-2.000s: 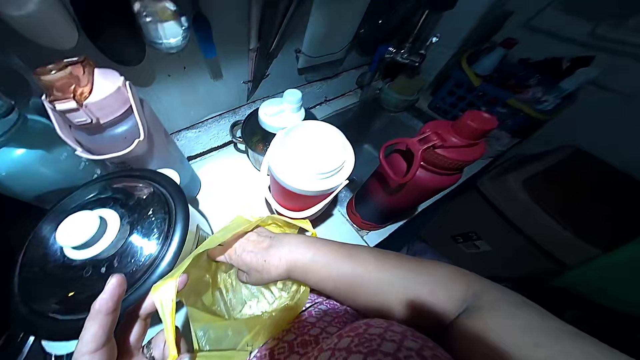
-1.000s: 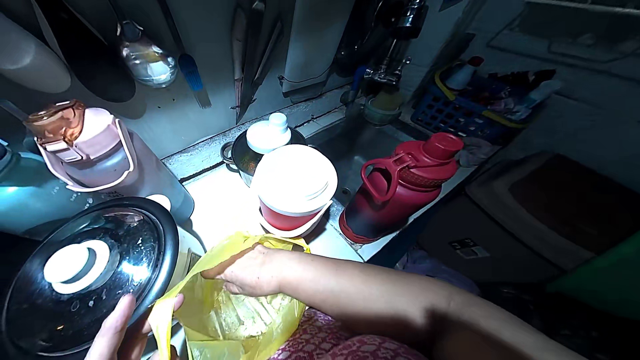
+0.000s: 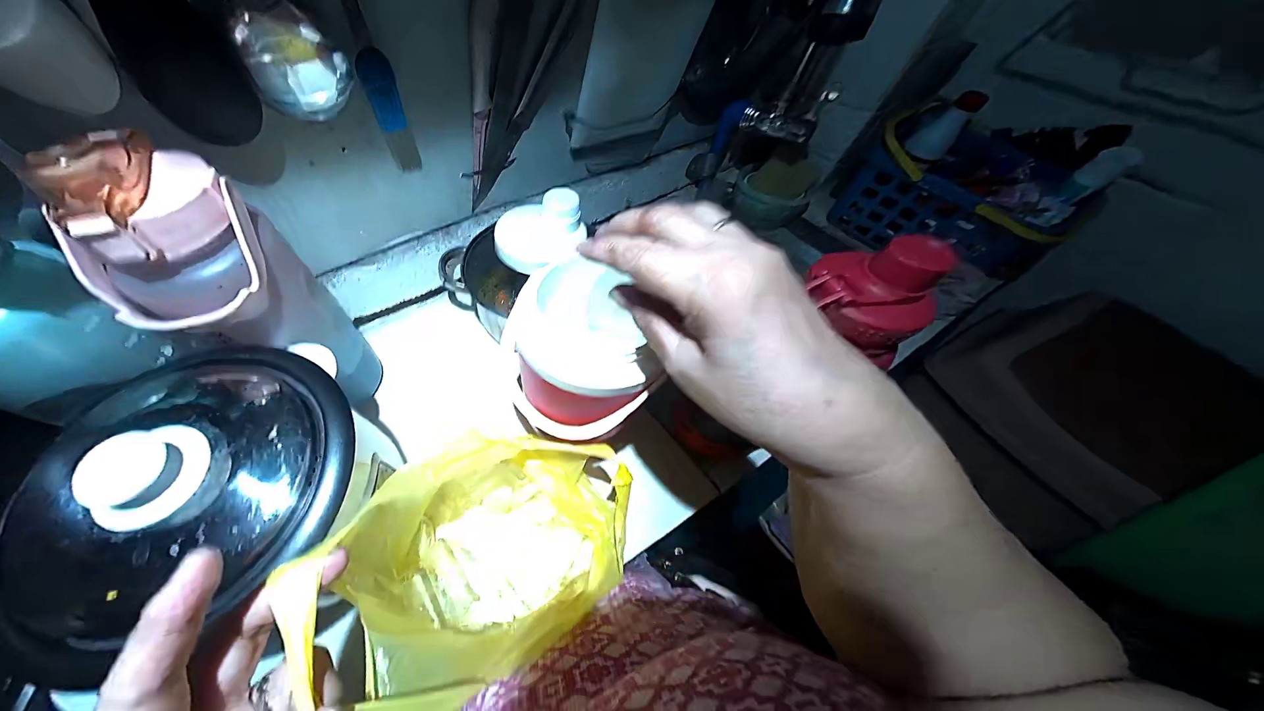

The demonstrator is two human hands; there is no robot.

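My left hand (image 3: 212, 642) holds one handle of a yellow plastic bag (image 3: 395, 583), which hangs open with pale, brightly lit contents inside. My right hand (image 3: 731, 326) is at the white lid (image 3: 563, 336) of a red and white jug (image 3: 578, 395); its fingertips reach the lid's top, and whether they grip anything there cannot be told. Behind the jug stands a small pot (image 3: 484, 276) with a white-capped item over it. A red bottle (image 3: 879, 286) is partly hidden by my right wrist. A large black pot lid with a white knob (image 3: 118, 469) lies beside my left hand.
A tall pale pink bottle (image 3: 286, 267) stands at the left. Utensils, among them a blue brush (image 3: 382, 89), hang on the wall. A faucet (image 3: 780, 118) and a blue basket (image 3: 879, 197) holding items are at the back right.
My right hand has come out of the yellow bag and moved up to the white lid of the jug. My left hand still holds the bag.
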